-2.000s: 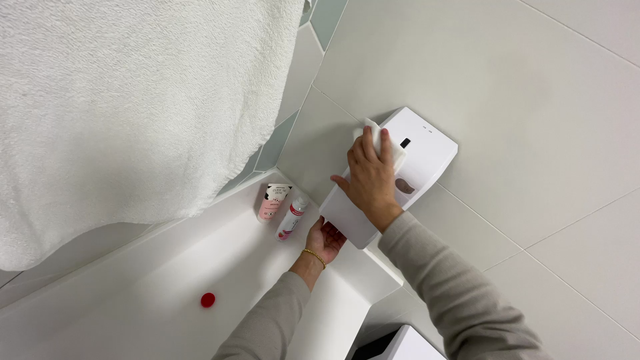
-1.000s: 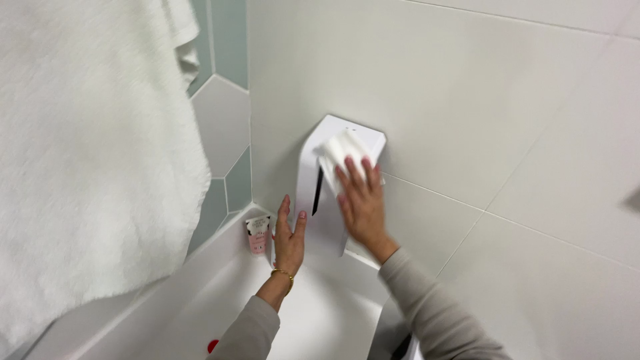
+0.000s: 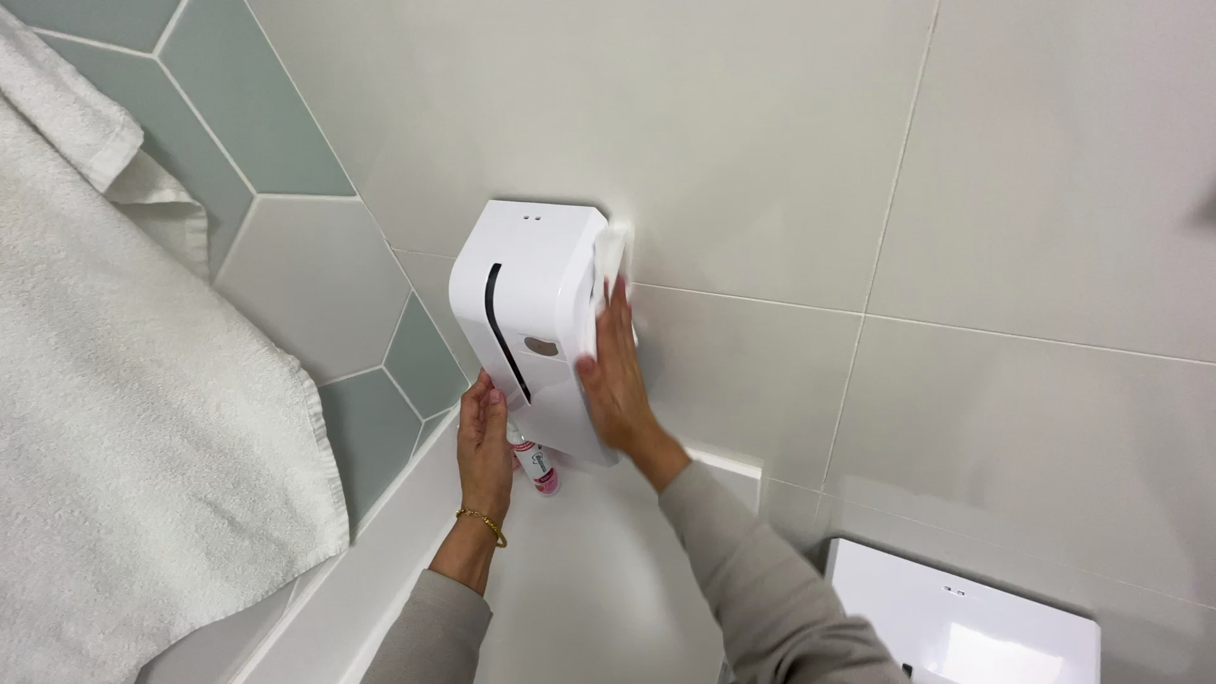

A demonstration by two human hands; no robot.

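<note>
A white plastic wall dispenser [image 3: 532,304] with a curved dark slot is fixed to the tiled wall. My right hand [image 3: 617,380] presses a white cloth or wipe [image 3: 608,261] flat against the dispenser's right side. At its lower left edge, my left hand [image 3: 484,446] touches the casing with raised fingers and wears a gold bracelet [image 3: 483,524] at the wrist. Just below the dispenser, between my hands, a white and pink bottle [image 3: 537,465] stands, its top partly hidden.
A white towel [image 3: 152,427] hangs at the left in front of hexagonal tiles [image 3: 294,285]. Under the dispenser lies a white basin or tub [image 3: 589,570] with a raised rim. A second white wall unit [image 3: 969,617] is at the lower right.
My right hand with the white cloth has gone from the dispenser's front to its right side. My left hand now touches the lower left edge. The view has shifted strongly.
</note>
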